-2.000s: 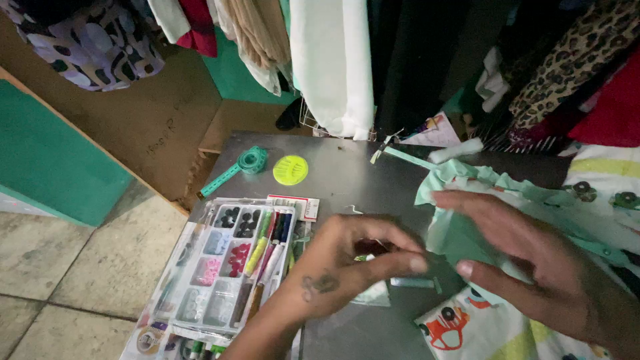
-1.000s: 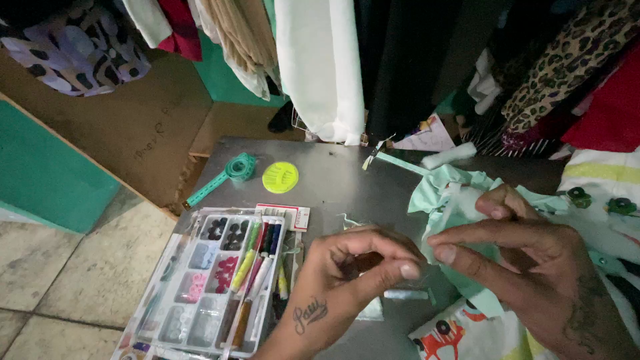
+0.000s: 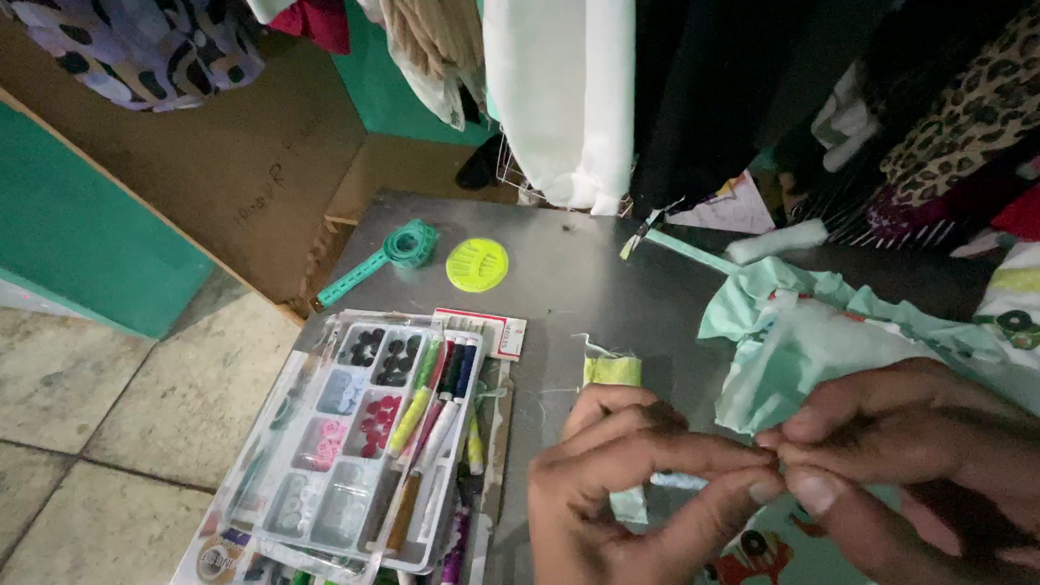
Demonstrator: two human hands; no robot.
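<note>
My left hand (image 3: 650, 479) and my right hand (image 3: 910, 455) meet at the lower right, thumbs and forefingers pinched together tip to tip. Whatever lies between the fingertips is too small to make out. Mint green ruffled fabric (image 3: 788, 325) with a vehicle print lies behind and beneath my right hand. A yellow-green fabric scrap (image 3: 613, 370) shows just behind my left hand. To the left sits a clear compartment box (image 3: 349, 439) with buttons and thread spools. Beyond it are a teal tape measure (image 3: 409, 244), partly coiled, and a round neon yellow needle or pin case (image 3: 477, 265).
The dark tabletop (image 3: 552, 276) carries a needle packet (image 3: 508, 335) beside the box and a white roll (image 3: 777, 240) at the back right. Clothes (image 3: 561, 97) hang behind the table. A teal and brown panel (image 3: 89, 219) stands at left, above the tiled floor (image 3: 73, 406).
My hands were apart in both earlier frames; their fingertips now come together. The yellow-green scrap behind my left hand now shows.
</note>
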